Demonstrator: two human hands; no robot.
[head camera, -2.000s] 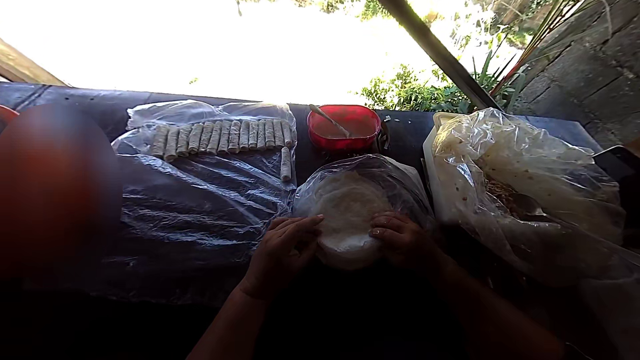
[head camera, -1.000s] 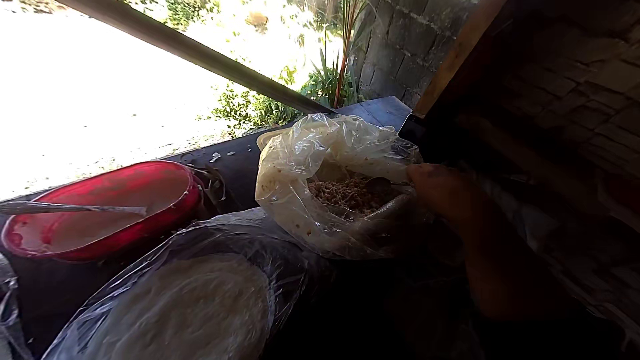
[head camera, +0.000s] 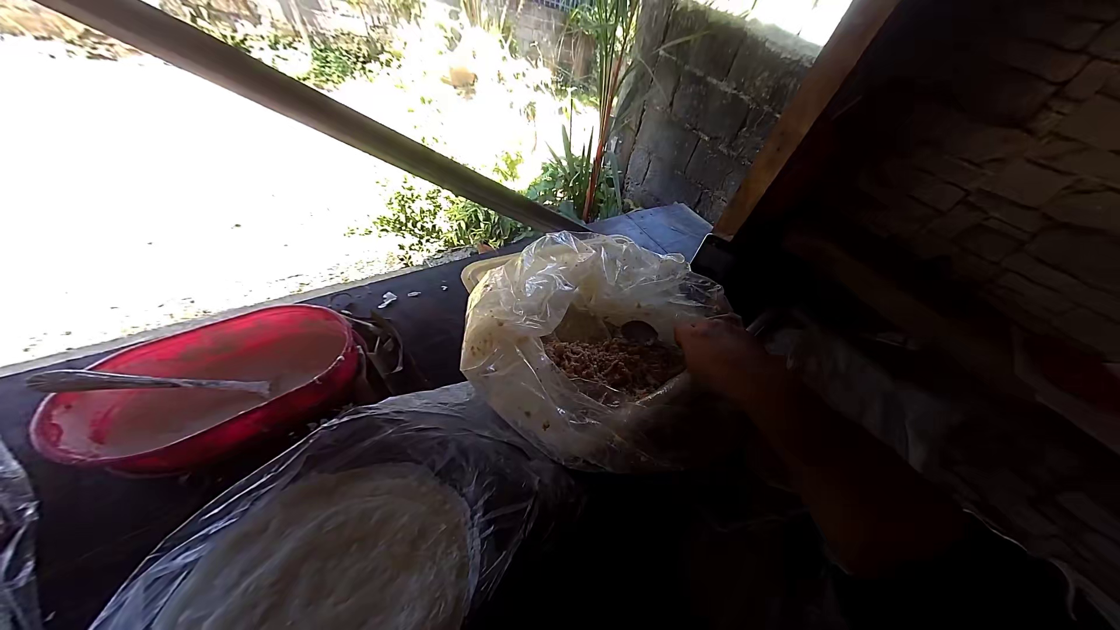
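Note:
My right hand (head camera: 722, 350) grips a metal spoon (head camera: 640, 332) at the right rim of a clear plastic bag (head camera: 525, 306); its bowl rests at the back of a brown shredded filling (head camera: 612, 363). The bag lines a pale container (head camera: 477, 273). At the lower left, a stack of round white wrappers (head camera: 341, 551) lies on clear plastic sheeting (head camera: 420, 420). Behind the wrappers stands a red plastic basin (head camera: 337, 337) with a cloudy liquid or paste and a utensil (head camera: 149, 381) laid across it. My left hand is out of view.
A dark table surface (head camera: 429, 306) carries these things. A slanting pole (head camera: 350, 122) crosses behind, and a wooden post (head camera: 801, 114) stands at the right. A dark phone-like object (head camera: 711, 254) is behind the bag. Crumpled plastic shows at the left edge.
The view has swung right. Two seconds ago both my hands were at the round wrappers; my right hand has since moved to the bag of filling.

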